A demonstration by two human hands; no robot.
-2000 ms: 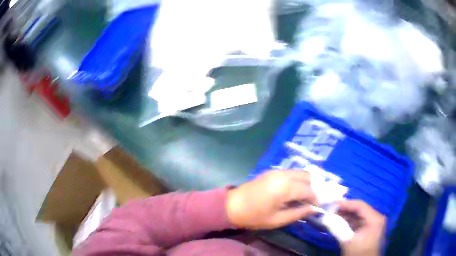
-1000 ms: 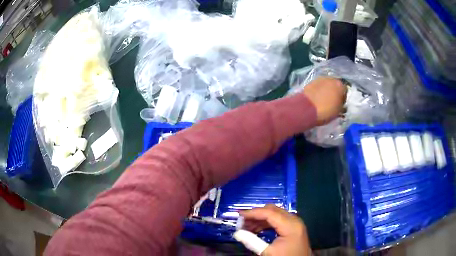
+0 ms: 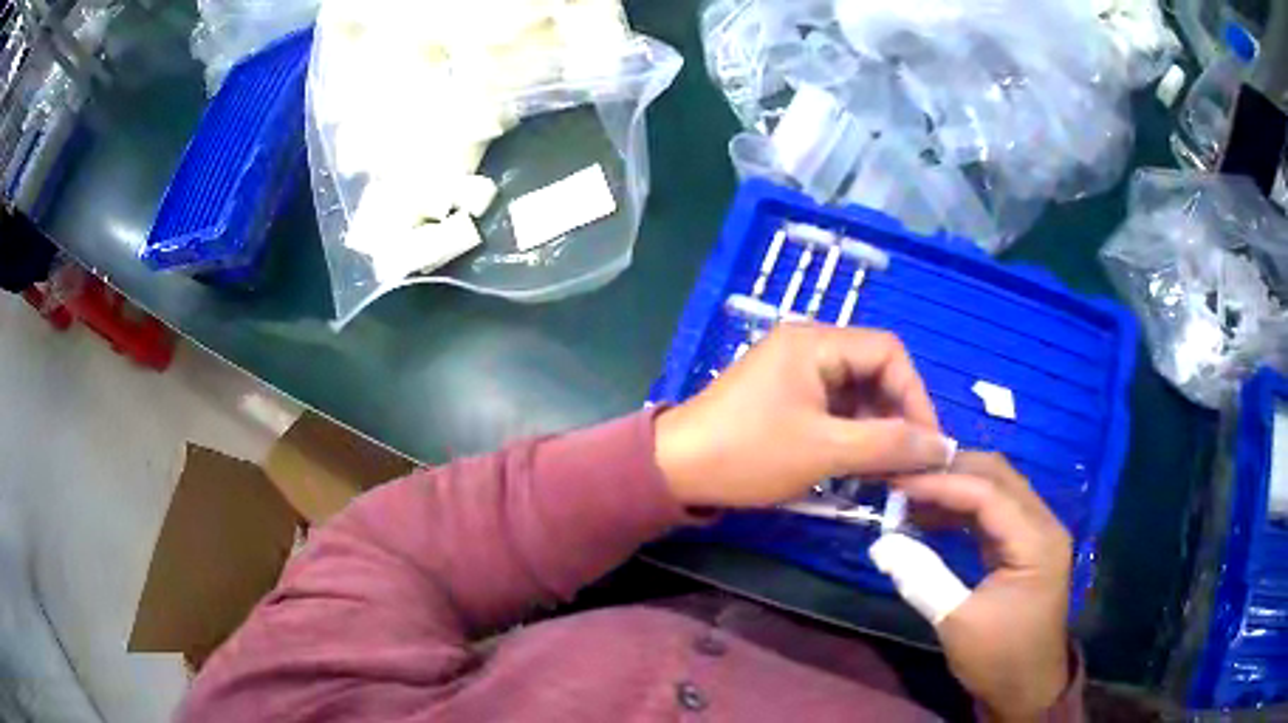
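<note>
My left hand (image 3: 798,417) is over the blue ribbed tray (image 3: 1045,332), with a tiny white fitting (image 3: 948,451) pinched at its thumb and fingertip. My right hand (image 3: 1010,565) is close beside it at the lower right, holding a thin white stem (image 3: 841,513) that points left; its thicker end is partly hidden by the fingers. A white finger wrap (image 3: 921,576) covers the right thumb. More stems (image 3: 812,276) with grey-white ends lie in the tray's upper left, partly behind my left hand. A small white piece (image 3: 994,398) lies alone in the tray.
An open bag of off-white blocks (image 3: 424,127) is at upper left beside empty blue trays (image 3: 233,156). A large bag of translucent sleeves (image 3: 946,127) is behind the tray. A small-parts bag (image 3: 1208,304) and another blue tray (image 3: 1257,607) are at right. An open carton (image 3: 212,551) is at lower left.
My left hand has come back from the small-parts bag to beside my right hand, now with a tiny fitting at its fingertips. The view has turned left.
</note>
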